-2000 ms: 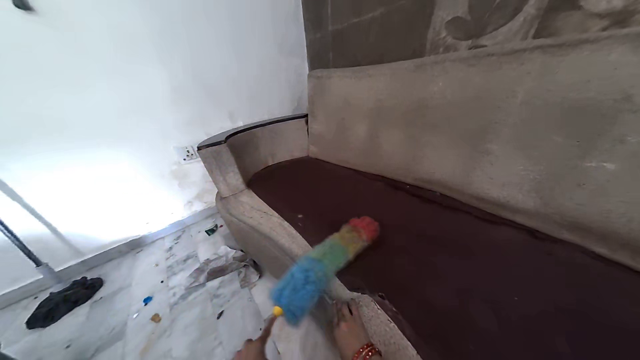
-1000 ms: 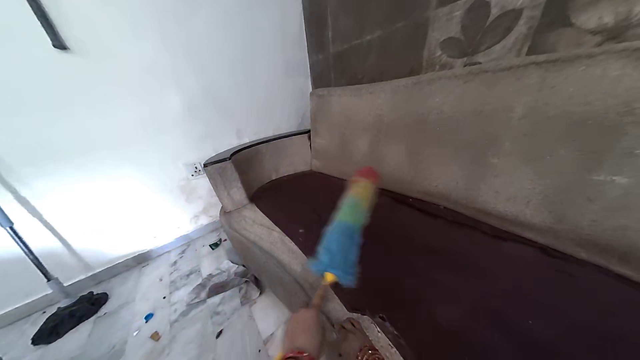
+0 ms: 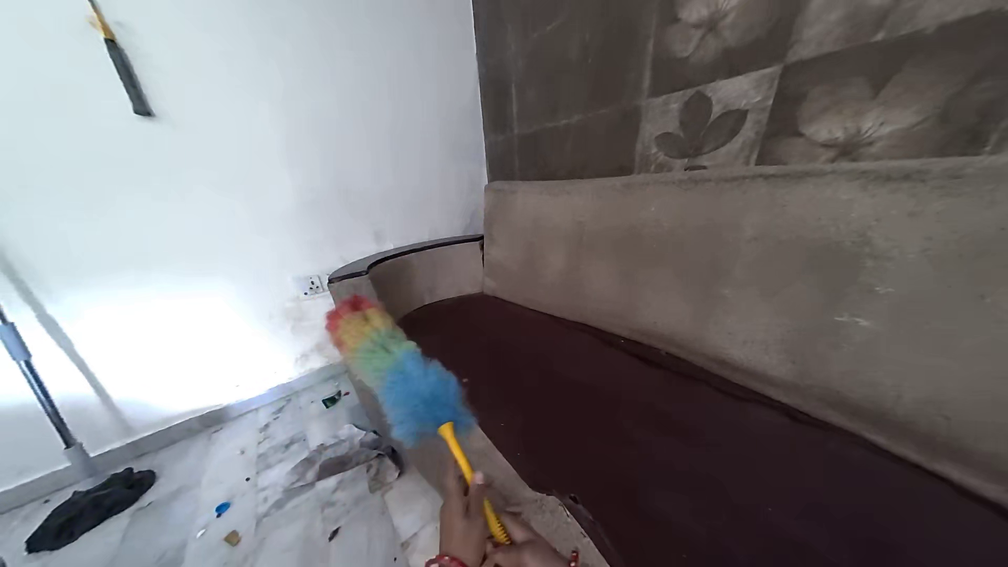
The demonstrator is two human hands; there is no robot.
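A rainbow-coloured feather duster (image 3: 402,370) with a yellow plastic handle lies slanted across the front edge of a dark red seat (image 3: 630,441), its red tip near the sofa's curved armrest (image 3: 425,272). My left hand (image 3: 463,512) wraps the handle below the blue fluff. Lower on the handle is my right hand (image 3: 524,543), also closed around it and partly cut off by the frame's bottom. Red bangles show at both wrists. Whether the fluff touches the armrest, I cannot tell.
Behind the seat rises a grey-brown backrest (image 3: 709,260) below patterned tiles (image 3: 701,130). On the marble floor lie a crumpled sheet (image 3: 339,457), a blue cap (image 3: 223,509) and other litter. A mop with a dark cloth head (image 3: 90,508) leans at the left. A wall socket (image 3: 311,285) is beside the armrest.
The duster has swung from over the seat leftward to the armrest's front end. Both hands now show on its handle. The view has tilted up somewhat.
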